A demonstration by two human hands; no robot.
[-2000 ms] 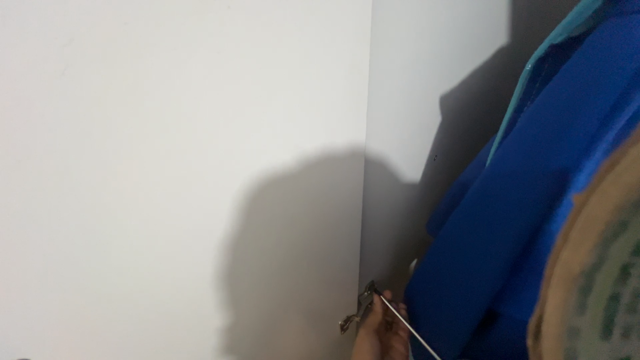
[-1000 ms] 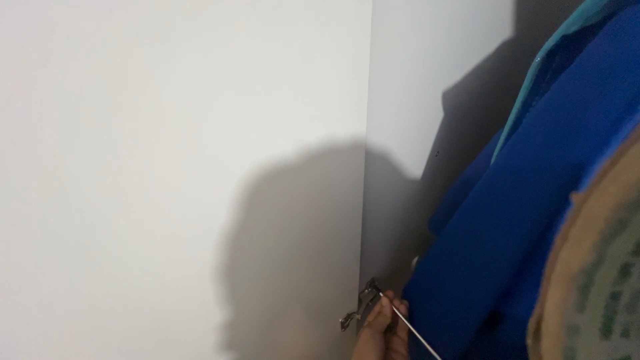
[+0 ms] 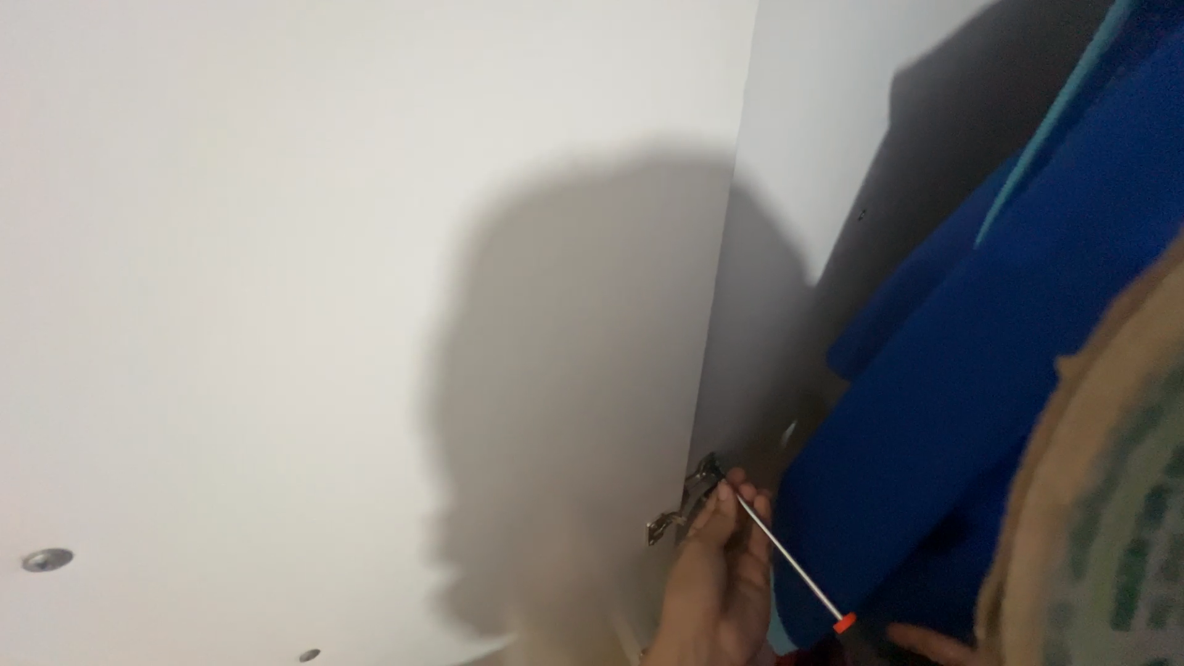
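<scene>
A metal cabinet hinge (image 3: 705,470) spans the corner between the white door panel (image 3: 555,305) and the side panel. My left hand (image 3: 717,573) is raised beneath it, its fingertips around the tip end of a screwdriver shaft (image 3: 786,555) and close against the hinge. The shaft slants down to the right to a black handle (image 3: 865,643) with a red collar. At the bottom edge, part of my right hand (image 3: 930,643) rests at that handle; most of it is out of frame, though a finger shows along the handle.
Blue cloth (image 3: 925,370) with a teal edge hangs right of the hinge. A round tan-rimmed object (image 3: 1036,481) with a green patterned face fills the lower right. Two round metal fittings, one (image 3: 47,560) at far left, another (image 3: 310,655) at the bottom, sit on the white panel.
The view has shifted a little, bringing the screwdriver's handle, a finger of my right hand and the panel's fittings into sight. My left hand stays by the hinge.
</scene>
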